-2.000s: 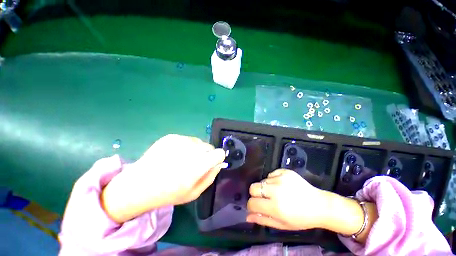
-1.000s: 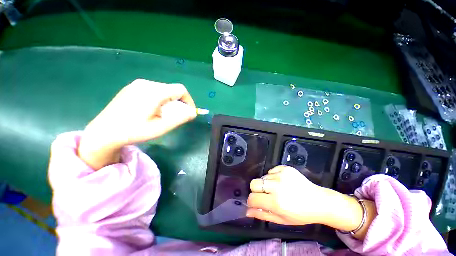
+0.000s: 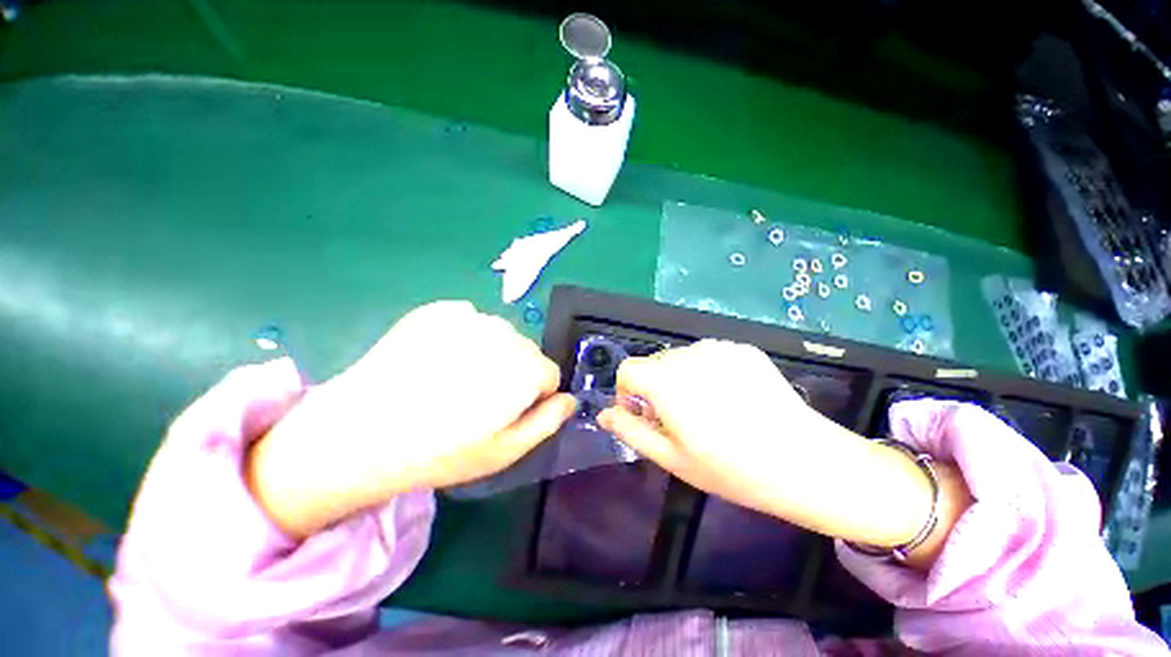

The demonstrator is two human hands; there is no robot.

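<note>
A dark glossy phone back (image 3: 597,526) lies in the leftmost slot of the black foam tray (image 3: 758,331). My left hand (image 3: 437,411) is at the left of its camera bump (image 3: 597,363), fingertips pinched. My right hand (image 3: 732,417) is at the right of the bump, fingertips also pinched. A clear film (image 3: 552,462) stretches between and below my fingertips, over the upper part of the phone. Both hands hold its edge. The hands partly hide the bump and the second slot. A white pointed wipe (image 3: 533,261) lies on the green mat behind the tray.
A white pump bottle (image 3: 591,148) with its lid open stands behind the tray. A clear sheet (image 3: 706,270) with several small rings lies right of it. Lens film strips (image 3: 1027,327) lie at the right. Small blue rings are loose on the mat.
The white wipe has left my left hand and lies on the mat. My left hand has come back to the camera bump. My right hand has moved up to it with the film.
</note>
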